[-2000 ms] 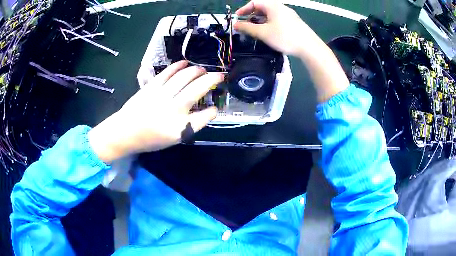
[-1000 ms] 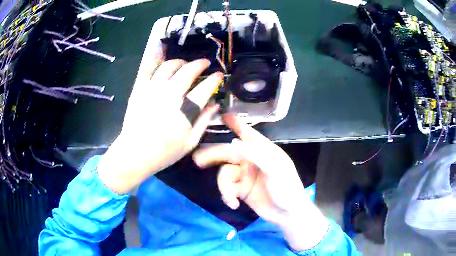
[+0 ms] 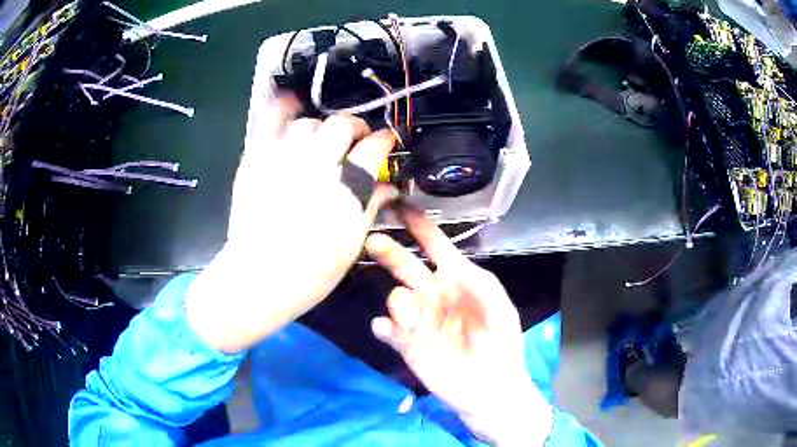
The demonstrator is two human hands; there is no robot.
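Observation:
The white housing (image 3: 516,170) sits on the bench mat with a black inner module and a round black lens unit (image 3: 450,168) at its right. Thin orange and dark wires (image 3: 407,74) run up its middle, and a white flat cable (image 3: 398,98) lies across them. My left hand (image 3: 284,214) reaches over the left side, thumb and fingers around a board with a yellow part (image 3: 384,172); its palm side is hidden. My right hand (image 3: 463,323) is palm up at the housing's front edge, fingers apart, index fingertip near the left thumb, holding nothing visible.
Black racks of yellow-dotted boards stand at the left (image 3: 52,209) and right (image 3: 751,192). Lilac-white lead wires (image 3: 114,173) stick out from the left rack. A black loop (image 3: 581,65) lies on the mat at right. Grey cloth (image 3: 743,367) shows at lower right.
My right hand has moved from the wires at the housing's back to its front edge. The white flat cable, upright a second ago, now lies across the module. My left hand stays at the board.

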